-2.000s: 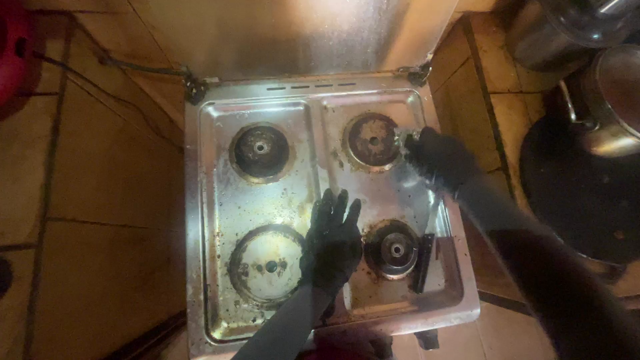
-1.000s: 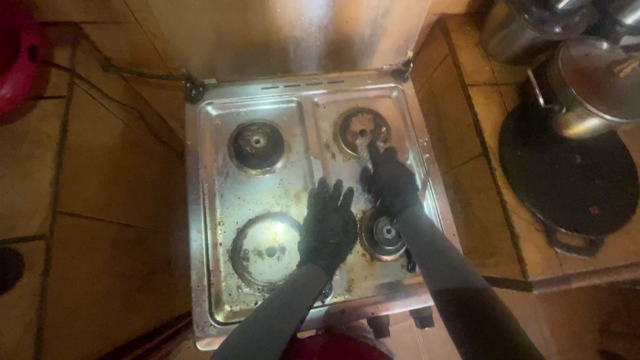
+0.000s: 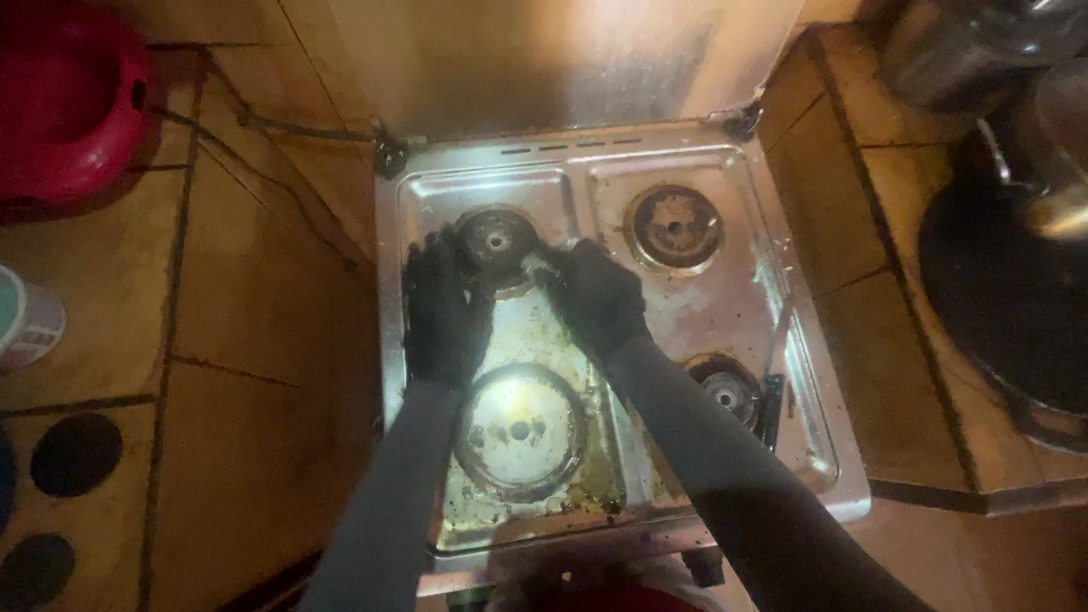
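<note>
A metal gas stove top with stains and wet patches lies below me. My left hand, in a dark glove, rests flat at the left side of the back left burner, fingers a little apart, holding nothing. My right hand, gloved too, is closed on a small pale scrubbing pad at that burner's right edge. The back right burner is brownish, and the front left one is wide and pale. A knife with a black handle lies beside the front right burner.
The raised metal lid stands behind the stove. On the tiled counter at left are a red plastic basin, a white tub and a cable. A black pan and metal pots occupy the right counter.
My right hand has moved left from the back right burner to the back left one. My left hand has gone from the middle of the stove to the left and back. The white tub has come into view.
</note>
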